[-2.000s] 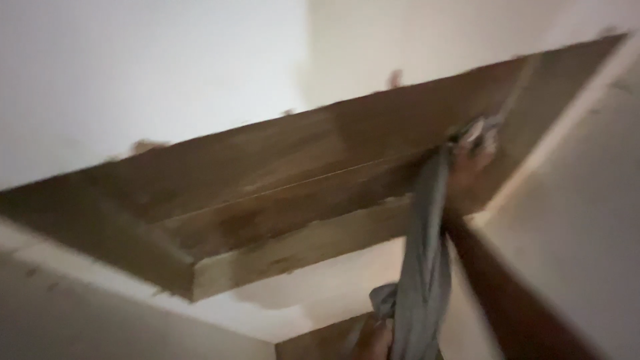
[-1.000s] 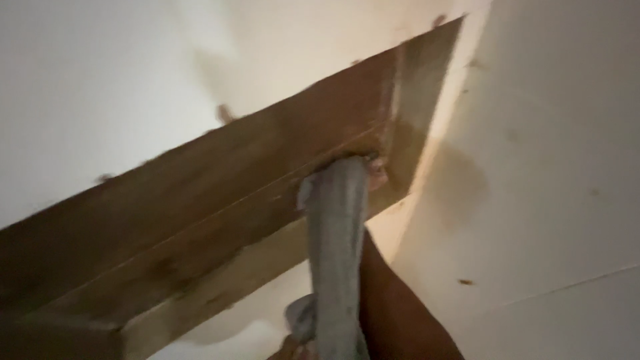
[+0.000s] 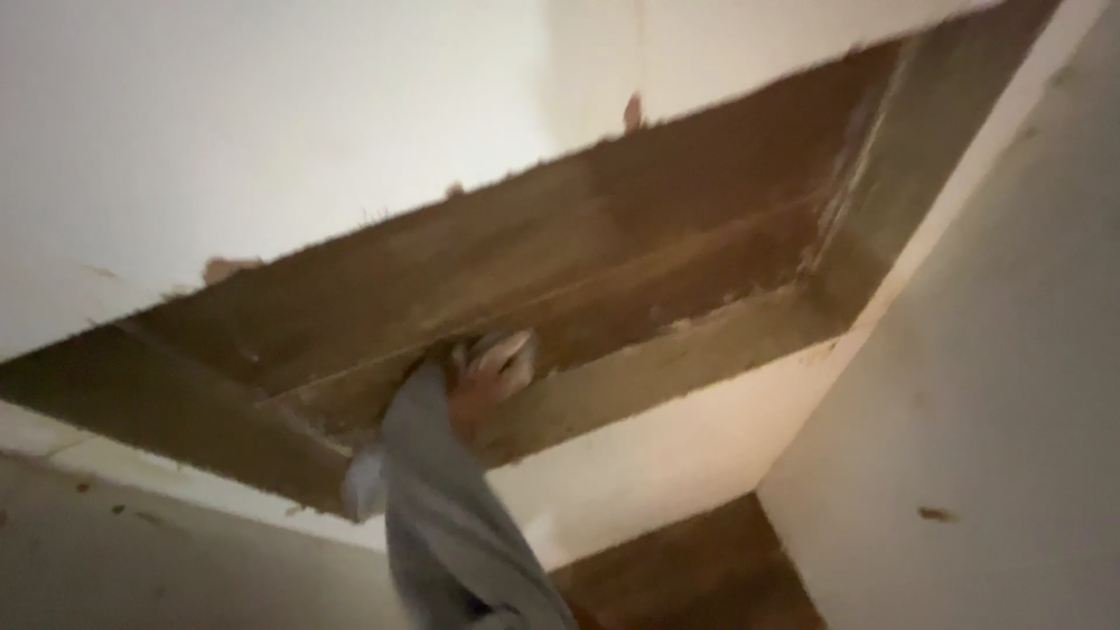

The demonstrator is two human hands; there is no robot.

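My right hand has its fingers curled over the bunched upper end of a grey cloth, pressed against a brown, wood-look recessed panel. From there the cloth hangs down in folds to the bottom edge and hides much of my forearm. A pale, blurred patch shows beside the cloth at the panel's lower left corner; I cannot tell what it is. My left hand is not in view.
White painted surfaces surround the brown recess, with rough edges and small brown smears along them. A grey-white wall rises on the right. Another brown surface shows at the bottom.
My right hand and the cloth have moved from the recess's right end to its lower left part. My left hand, seen earlier low on the cloth, has left the view.
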